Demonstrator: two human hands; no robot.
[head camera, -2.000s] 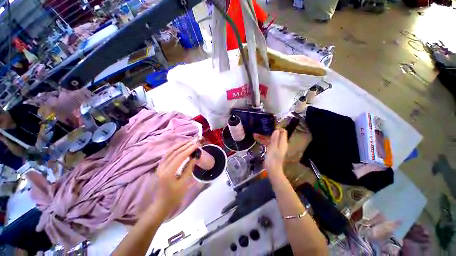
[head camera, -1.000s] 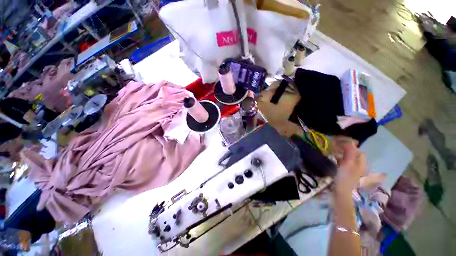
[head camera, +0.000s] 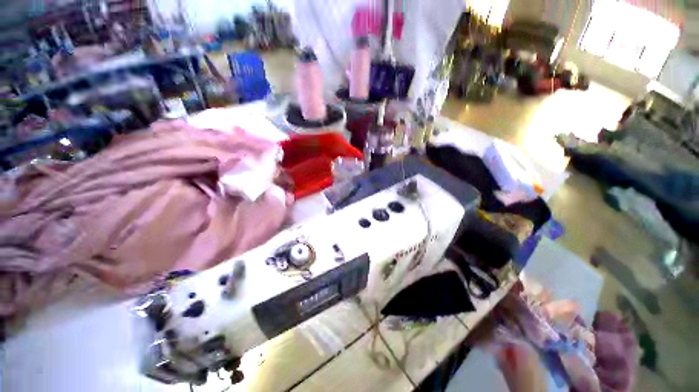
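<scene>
The white sewing machine (head camera: 337, 264) lies across the front of the table, with a dark screen panel (head camera: 310, 297) on its side. A large dusty-pink garment heap (head camera: 146, 207) lies left of and behind it. Pink cut pieces (head camera: 613, 344) with bluish ties lie in a pile at the lower right. A blurred reddish skin-toned patch low in this pile may be my right hand; its fingers and any hold are not distinguishable. My left hand is not in view.
Pink thread cones (head camera: 310, 90) stand behind the machine near a red basket (head camera: 314, 164). A black pointed piece (head camera: 431, 297) and black-handled scissors (head camera: 479, 279) lie right of the machine. A white board (head camera: 563, 268) is at the right. A blue crate (head camera: 249, 76) stands farther back.
The view has shifted, showing the machine larger and its screen panel. My right hand and forearm, clear over the right side before, are no longer clearly visible. My left hand left view earlier.
</scene>
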